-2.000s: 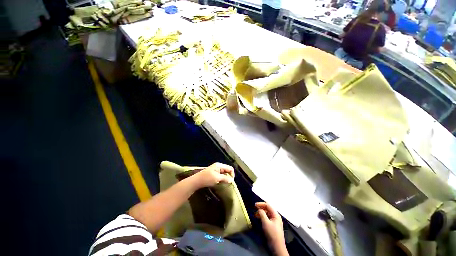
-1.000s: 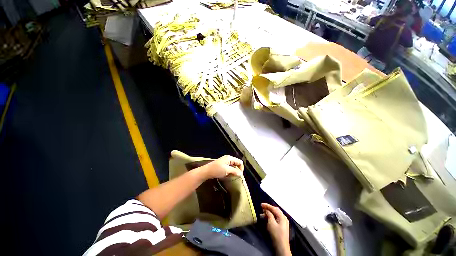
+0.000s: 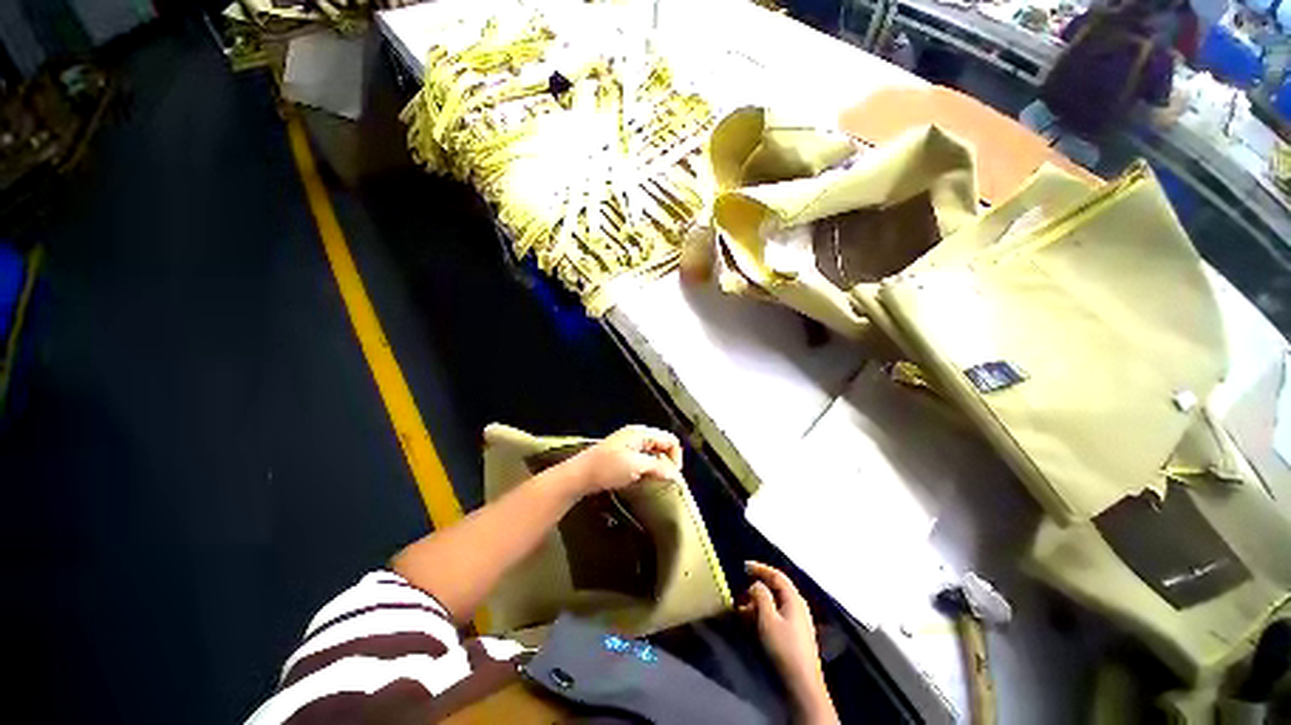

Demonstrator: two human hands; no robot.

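Note:
A khaki bag body (image 3: 694, 560) with a dark brown patch (image 3: 606, 545) hangs at my waist, beside the table's edge. My left hand (image 3: 637, 456) pinches its top corner, with the forearm crossing over the bag. My right hand (image 3: 776, 609) is at the bag's lower right corner, fingers curled near the yellow edge. Whether its fingertips grip the bag or something small cannot be told. The grey apron (image 3: 623, 677) lies under the bag's lower edge.
A hammer (image 3: 977, 637) and white sheets (image 3: 850, 496) lie on the white table (image 3: 680, 333). Stacked khaki panels (image 3: 1055, 354), curled pieces (image 3: 850, 213) and a heap of yellow straps (image 3: 566, 156) lie beyond. A person (image 3: 1111, 64) is at the upper right.
The view has shifted, so the table items sit farther right than two seconds ago. My left hand still holds the bag's corner. My right hand has come slightly closer to the bag's edge.

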